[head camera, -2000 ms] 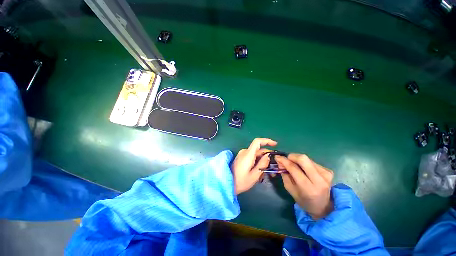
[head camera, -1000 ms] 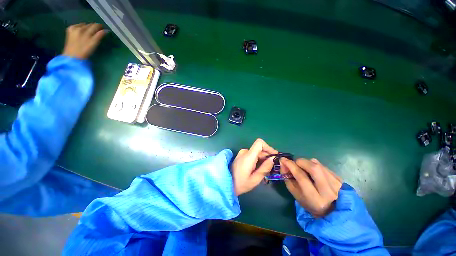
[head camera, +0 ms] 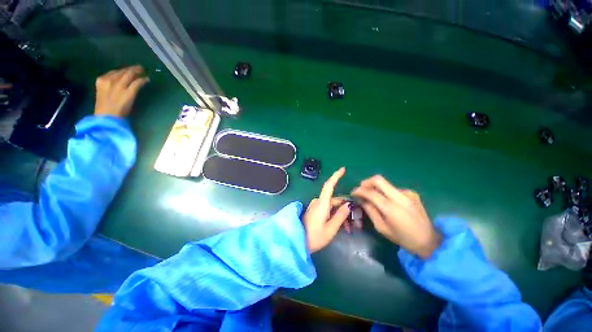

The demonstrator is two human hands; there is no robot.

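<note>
My left hand (head camera: 324, 217) holds a small black module (head camera: 352, 211) between thumb and fingers, with the index finger raised. My right hand (head camera: 396, 214) is just right of the module, its fingertips close together near the module's top edge. I cannot tell whether the right fingertips touch the module or hold something small. Another black module (head camera: 310, 168) with a round centre lies on the green bench (head camera: 402, 149), beyond my left hand.
Two dark oval pads (head camera: 245, 174) lie left of the loose module, beside a phone (head camera: 187, 141) and metal upright (head camera: 172, 52). Black modules (head camera: 335, 89) are spaced across the far side. A clear bag (head camera: 563, 240) lies right, near clustered modules. A neighbour's hand (head camera: 119, 91) is at left.
My right hand has lifted off the module's face and its fingers have drawn together; my left index finger has stretched out. The neighbour's arm has come in over the bench at left.
</note>
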